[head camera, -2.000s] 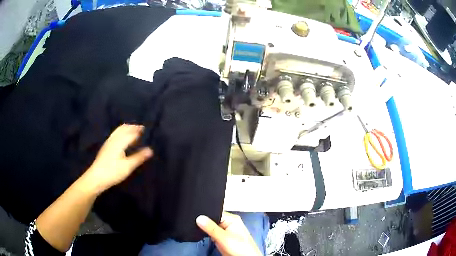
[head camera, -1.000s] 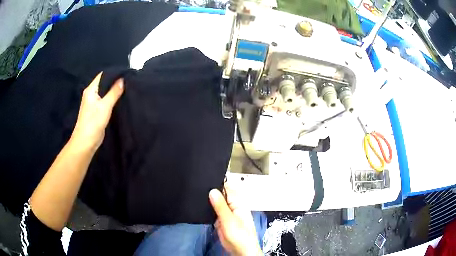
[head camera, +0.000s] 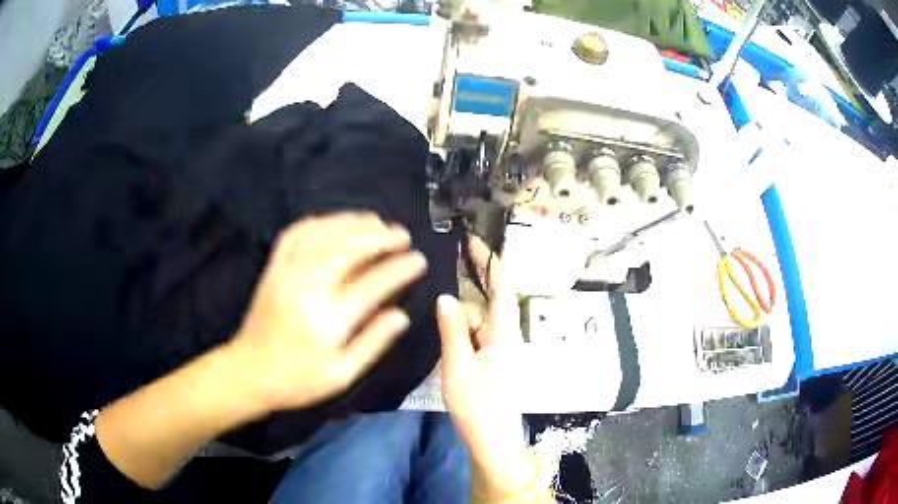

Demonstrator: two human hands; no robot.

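The black fabric piece (head camera: 364, 162) lies left of the overlock machine (head camera: 591, 108), its right edge beside the presser foot area (head camera: 458, 192). My left hand (head camera: 325, 305), slightly blurred, is over the fabric with its fingers apart, palm down; whether it touches the cloth is not clear. My right hand (head camera: 482, 364) is at the fabric's right edge, just below the presser foot area, with thumb and fingers pointing up. Whether it pinches the edge cannot be told. The black fabric heap (head camera: 118, 197) spreads over the table's left side and hangs towards my lap.
Scissors (head camera: 745, 285) with yellow and red handles and a small clear case (head camera: 733, 346) lie right of the machine. A dark strip (head camera: 625, 354) runs down the table front. Green cloth (head camera: 640, 25) lies behind the machine. Pale thread waste (head camera: 563, 448) lies below the table edge.
My left hand has moved right and lost its hold on the fabric fold. My right hand has moved up along the fabric edge towards the presser foot. The fabric is more bunched.
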